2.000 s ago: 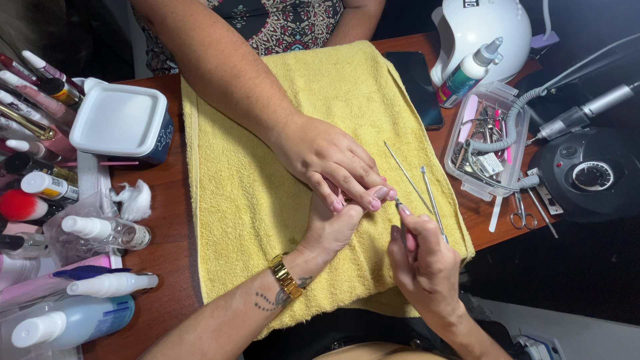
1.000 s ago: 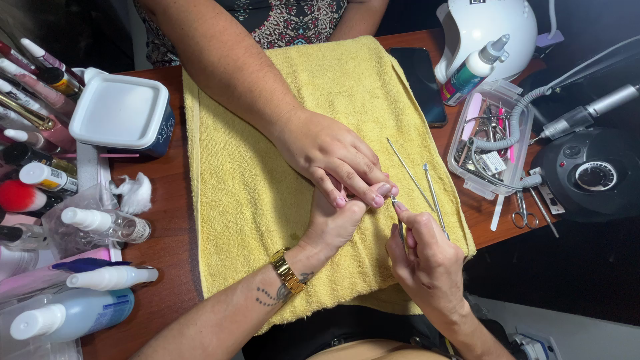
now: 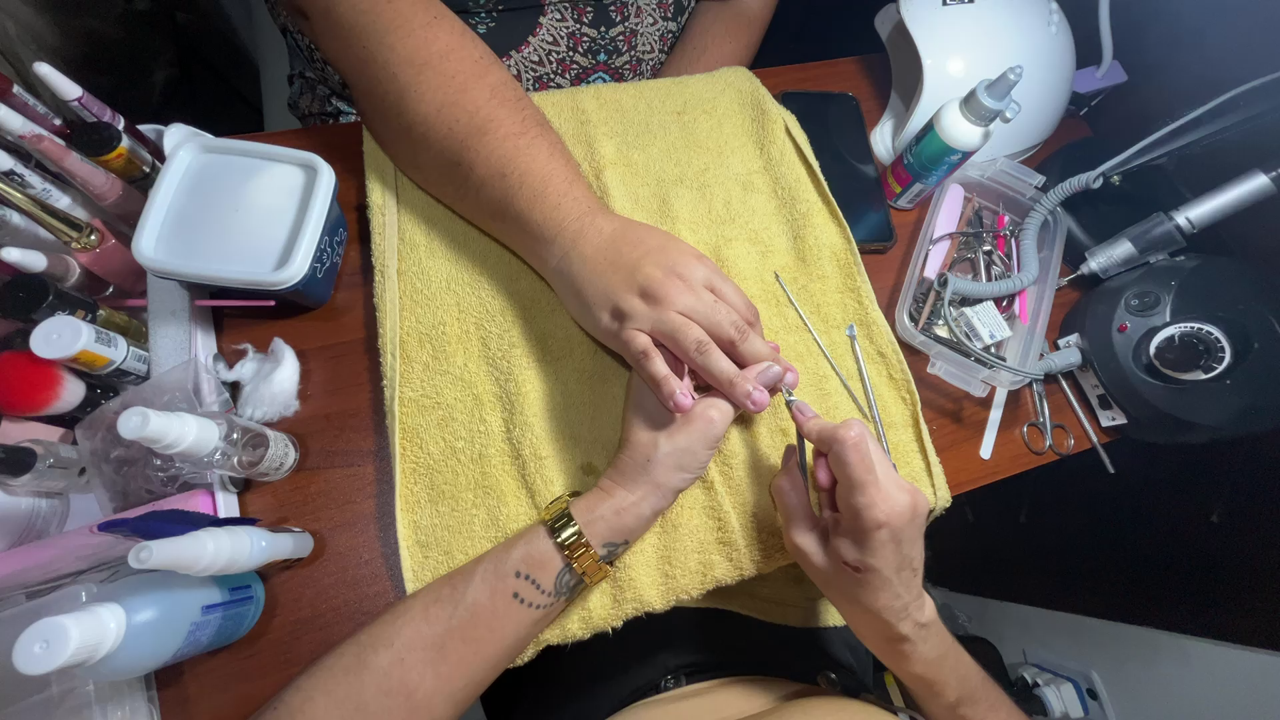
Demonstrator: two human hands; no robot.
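My left hand [image 3: 672, 440] holds the fingers of another person's hand [image 3: 672, 300], which lies palm down over a yellow towel [image 3: 480, 400]. A gold watch [image 3: 577, 538] is on my left wrist. In my right hand [image 3: 855, 500] is a pair of metal cuticle nippers [image 3: 797, 430], its tip against the edge of one of that person's fingertips. My fingers hide part of its handles. Two slim metal manicure tools, a thin one [image 3: 822, 344] and a thicker one [image 3: 868, 390], lie on the towel just beyond my right hand.
To the right are a clear plastic box of tools [image 3: 910, 300], scissors [image 3: 1047, 425], a black nail drill unit [image 3: 1180, 345], a white nail lamp [image 3: 985, 60], a bottle [image 3: 945, 140] and a phone [image 3: 840, 165]. At left stand a lidded tub [image 3: 238, 210], cotton [image 3: 265, 382], spray bottles [image 3: 210, 440] and several polishes.
My right hand has shifted slightly, its index finger now lying nearer the tip of the nippers. My left hand keeps its hold on the other person's fingers.
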